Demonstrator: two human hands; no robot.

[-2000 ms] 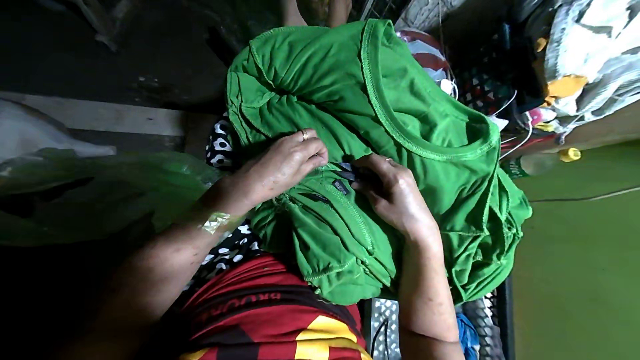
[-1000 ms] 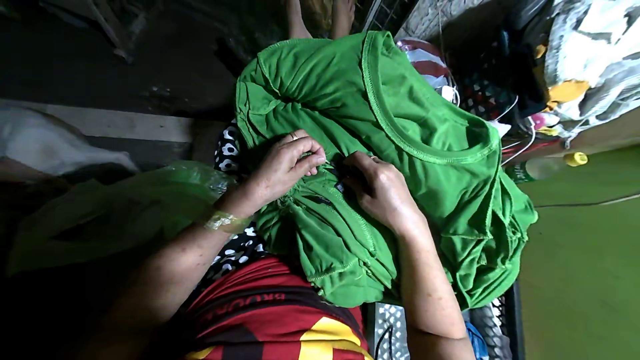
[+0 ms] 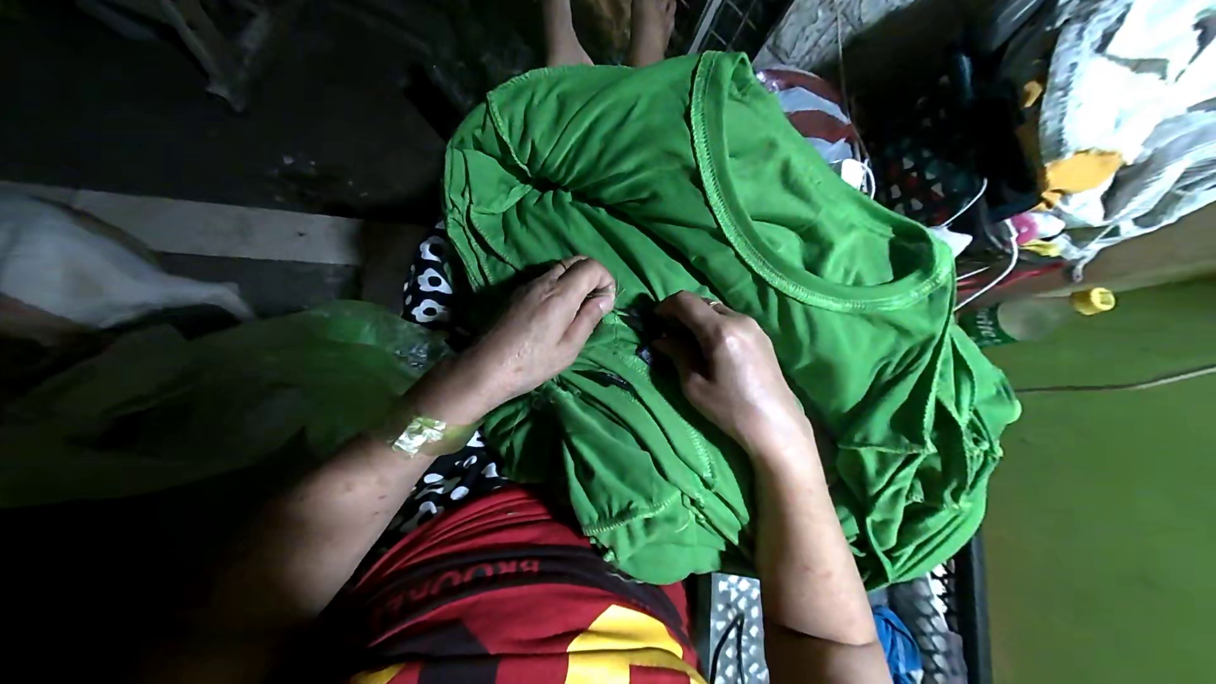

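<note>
A large green fabric garment [image 3: 589, 133] with overlocked seams and a round neckband lies bunched across my lap. Near its middle, my left hand [image 3: 560, 318] pinches the cloth with thumb and curled fingers. Just to the right, my right hand [image 3: 727, 361] is curled over a small dark piece, perhaps a label or scissors tip, at the fabric; its fingertips are partly hidden. A ring shows on a finger of my right hand. Small dark tags [image 3: 613, 382] lie in the folds below the hands.
Black-and-white patterned cloth [image 3: 427, 285] shows under the garment's left side. Green translucent plastic [image 3: 285, 370] lies at left. A plastic bottle with a yellow cap [image 3: 1035, 318] is at right, below white plastic bags [image 3: 1149, 85]. A person's bare feet [image 3: 560, 33] are beyond the garment.
Both hands stay near the garment's middle. My left hand has drawn slightly away from my right one since two seconds ago.
</note>
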